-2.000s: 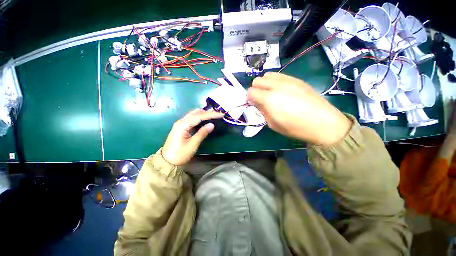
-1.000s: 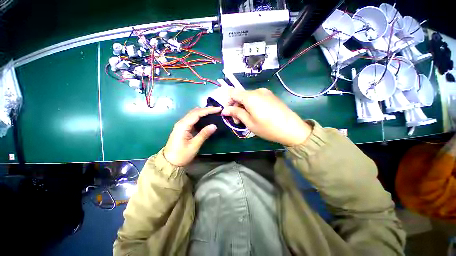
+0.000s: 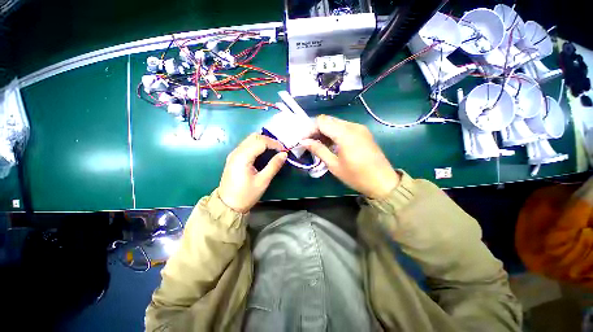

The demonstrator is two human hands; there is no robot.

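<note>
A white housing [image 3: 290, 127] lies at the bench's front middle, its narrow arm pointing up and left. A black round part [image 3: 270, 134] shows partly beside it, mostly behind my left hand. My left hand [image 3: 250, 170] pinches a thin red-and-black lead [image 3: 287, 150] between thumb and finger at the housing's lower edge. My right hand [image 3: 351, 155] holds the housing's right side, its thumb and fingertips near the same lead. A white curved rim or cable [image 3: 304, 166] shows under the fingertips. The exact lead ends are too small to tell.
Wired components [image 3: 174, 84] with red leads lie tangled at left. A silver-grey metal box [image 3: 328, 48] stands behind my hands, with a thick black slanting shape [image 3: 390, 39] beside it. White housings [image 3: 487, 107] are grouped at right. A person's orange sleeve [image 3: 556, 230] shows at lower right.
My right hand first moved left and down onto the housing, and my left fingertips have since closed on the lead. The housing has shifted and turned. The orange sleeve has moved.
</note>
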